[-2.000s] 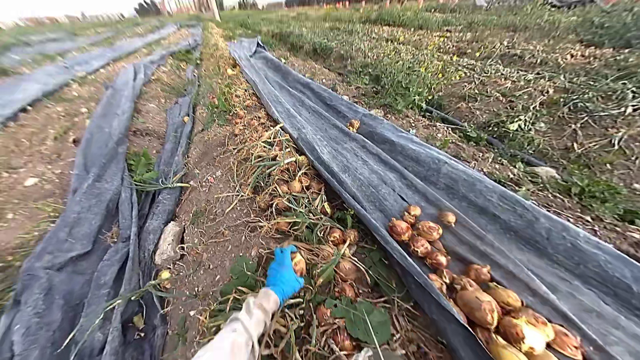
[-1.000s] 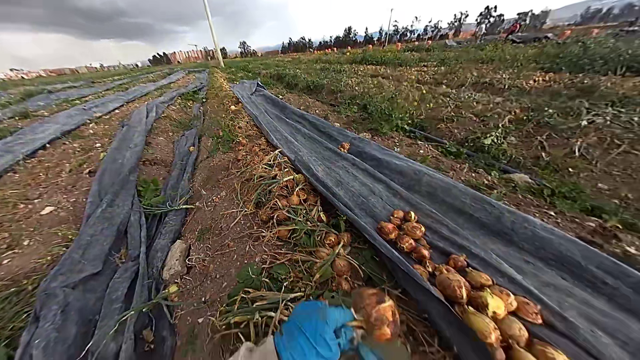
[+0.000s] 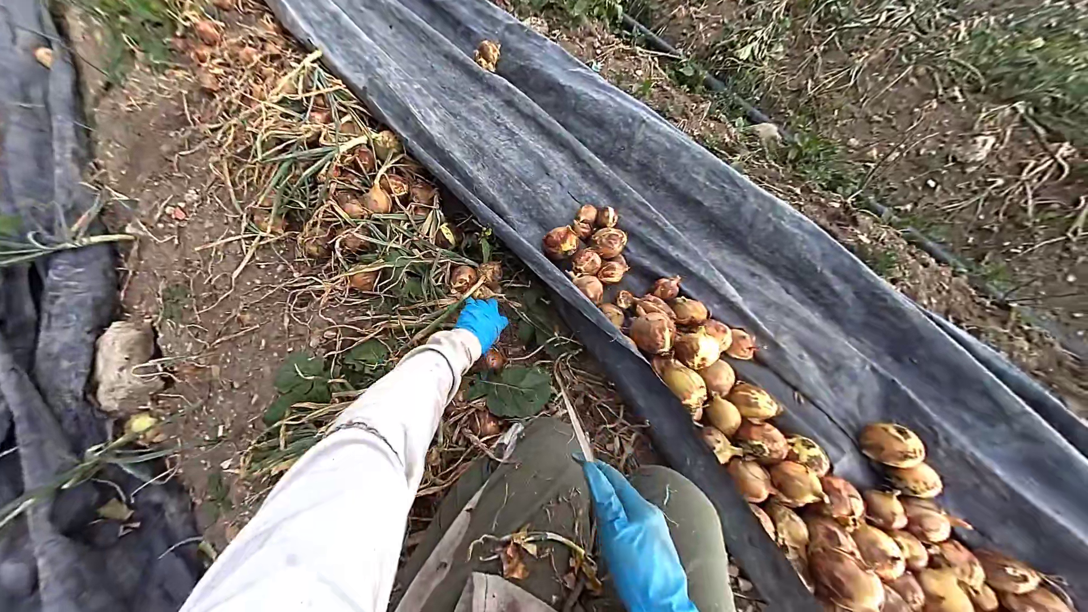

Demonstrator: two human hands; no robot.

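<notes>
My left hand (image 3: 483, 323), in a blue glove, reaches down among harvested onions (image 3: 464, 277) and dry tops on the soil; its fingers are partly hidden, so a hold on an onion cannot be made out. My right hand (image 3: 633, 535), also blue-gloved, is closed around a knife (image 3: 575, 415) over my knees, its narrow blade pointing up and forward. To the right, many trimmed onions (image 3: 697, 348) lie on a long strip of dark fabric (image 3: 620, 161). A lone onion (image 3: 487, 55) rests farther up that strip.
More onions with green and dry leaves (image 3: 374, 195) lie in a row ahead. A stone (image 3: 123, 365) sits at left beside another dark fabric strip (image 3: 72, 297). A black hose (image 3: 739, 102) runs along the ground beyond the fabric at right.
The view has tipped down. A second ago a blue-gloved hand held an onion close to the camera; now my left hand is down at the onion row. My right hand and the knife have come into view.
</notes>
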